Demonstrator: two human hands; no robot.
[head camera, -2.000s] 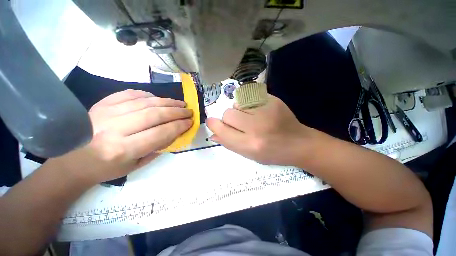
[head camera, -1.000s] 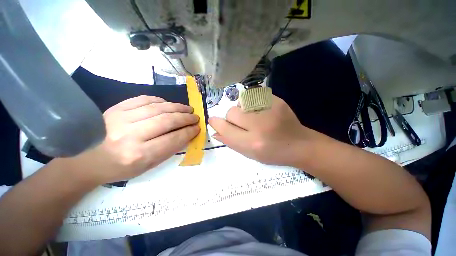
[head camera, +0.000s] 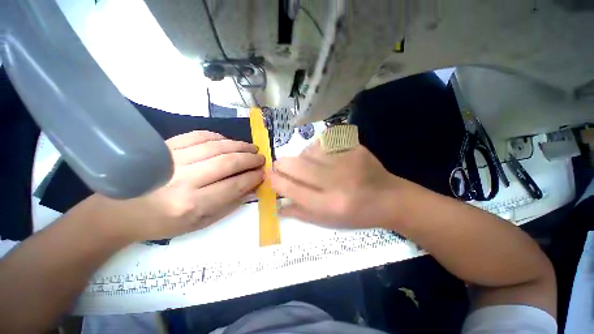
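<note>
A yellow strip (head camera: 268, 215) lies lengthwise from the needle area down toward the ruler edge, almost straight. A black fabric panel (head camera: 189, 125) lies under my left hand, its edge along the strip. My left hand (head camera: 212, 179) lies flat with fingers together, fingertips pressing on the panel and the strip's left side. My right hand (head camera: 332, 186) is curled beside the strip's right side, fingertips touching its edge; whether it pinches anything is hidden. The presser foot area (head camera: 264, 117) is at the strip's far end, partly hidden by the machine head.
The off-white machine head (head camera: 417, 45) hangs overhead. A ribbed cream knob (head camera: 339, 138) is above my right hand. A grey rounded arm (head camera: 98, 130) blocks the upper left. Black pieces (head camera: 407, 130), black-handled shears (head camera: 480, 166) and a slim dark tool (head camera: 524, 178) lie right. A printed ruler (head camera: 241, 267) lines the near edge.
The strip has straightened and its near end reaches closer to the ruler. Both hands remain beside it, my right fingertips now against the strip. The view has shifted slightly.
</note>
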